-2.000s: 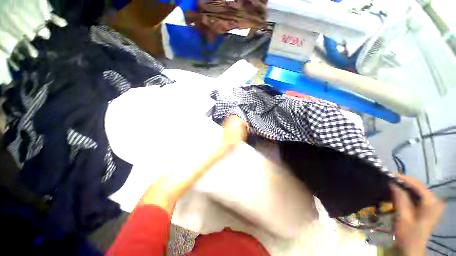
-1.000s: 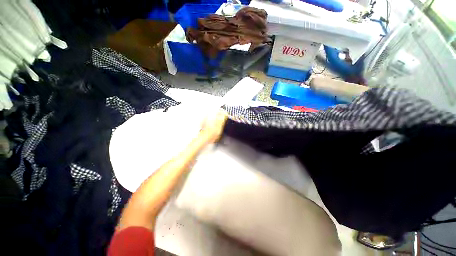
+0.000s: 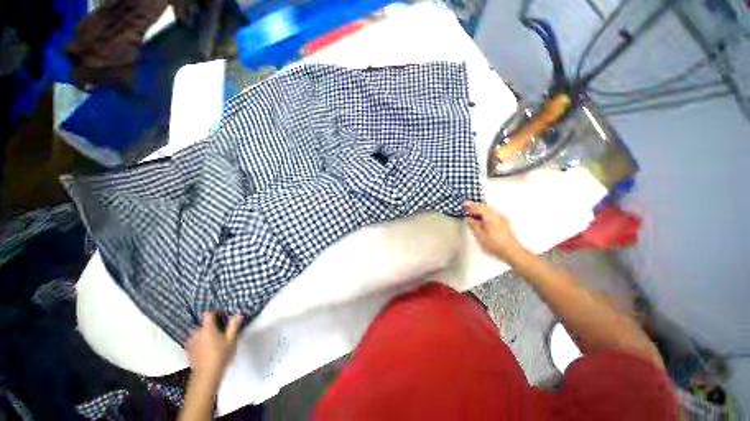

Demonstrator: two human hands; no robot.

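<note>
The black-and-white check garment piece [image 3: 288,181] lies crumpled across the white padded ironing board [image 3: 107,321]. My left hand [image 3: 212,341] pinches its near left edge. My right hand [image 3: 487,226] pinches its near right corner. A small dark spot shows in the folds near the middle right. The cream pressing pad [image 3: 395,251] bulges along the board's near edge, beside the cloth. The steam iron [image 3: 534,136], with its orange-yellow handle, stands at the right end of the board, apart from my right hand.
Black hose and cables [image 3: 567,66] run behind the iron. A red cloth [image 3: 604,230] lies by the board's right end. A dark garment pile [image 3: 41,345] is at the lower left. Blue bins [image 3: 115,119] and brown cloth [image 3: 111,41] are at the upper left. The wearer's red shirt shows at the bottom.
The garment has turned from dark side showing to check side up, spread over the board. My left hand has moved to the near left edge. The view has swung right, showing the iron.
</note>
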